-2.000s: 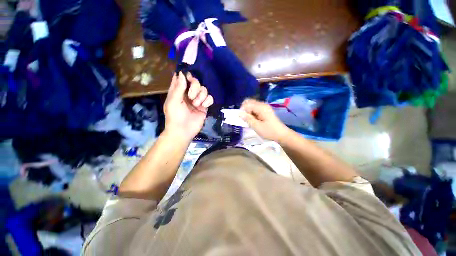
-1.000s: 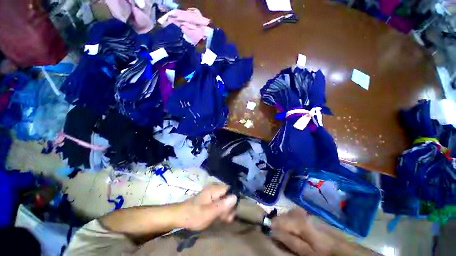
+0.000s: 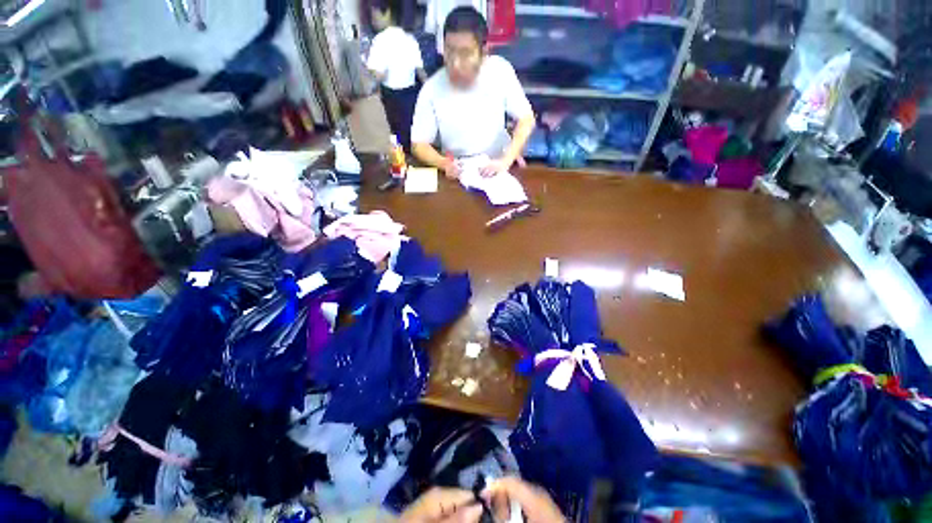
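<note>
My left hand (image 3: 441, 505) and my right hand (image 3: 525, 501) are close together at the bottom edge, partly cut off. A small dark strip (image 3: 478, 495) is pinched between their fingertips. A small white piece shows by my right hand; whether it is held is unclear. Just beyond, a navy bundle of cut pieces (image 3: 577, 424) lies over the table's near edge, cinched by a pale pink-white tie strip (image 3: 568, 364).
Brown table (image 3: 695, 240) ahead. Navy bundles with white tickets (image 3: 370, 352) lie left, another navy bundle (image 3: 869, 419) right. Pink pieces (image 3: 366, 233) are beyond. A person (image 3: 470, 107) handles white paper at the far side; another stands behind. A blue crate (image 3: 715, 488) is below.
The view has tilted up, showing the far table side and people. My hands have come together near the bottom edge. The tied bundle stays on the near table edge.
</note>
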